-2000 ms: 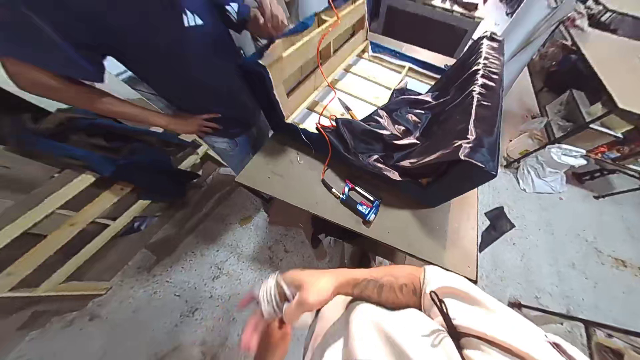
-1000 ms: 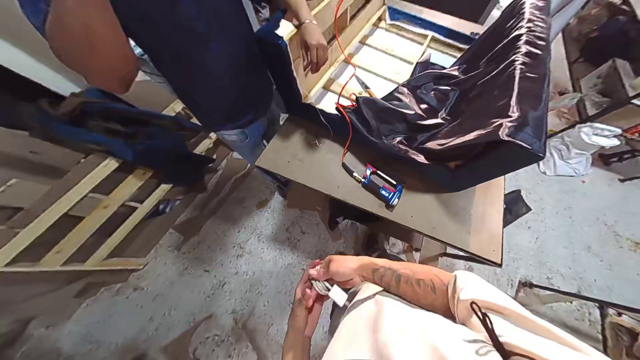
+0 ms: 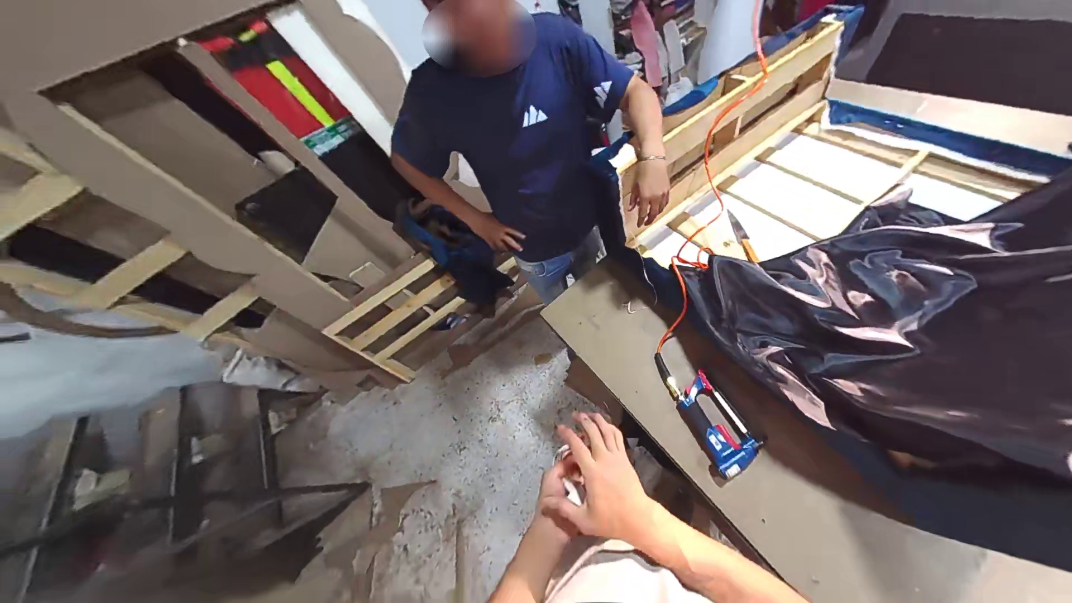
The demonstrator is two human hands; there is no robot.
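Note:
My left hand [image 3: 554,494] is curled around a small white bundle [image 3: 572,491], perhaps cord, mostly hidden by the fingers. Over it lies my right hand [image 3: 605,473], fingers spread and thumb against the left hand; whether it grips the bundle too is unclear. To the right, a blue pneumatic staple gun [image 3: 722,431] lies on a brown tabletop [image 3: 620,368], joined to an orange air hose [image 3: 710,159]. Glossy dark fabric [image 3: 904,327] drapes over a wooden furniture frame [image 3: 787,100]. An orange-handled pointed tool [image 3: 742,239] rests beside the fabric.
A person in a dark blue T-shirt [image 3: 523,134] stands across the table corner, one hand hanging by the frame. Slatted wooden frames [image 3: 394,322] stand at left. Cardboard-like scraps [image 3: 410,519] lie on the speckled floor [image 3: 469,444]. The table edge is right of my hands.
The view has swung up and left. My right hand has spread its fingers over my left. The staple gun still lies on the table.

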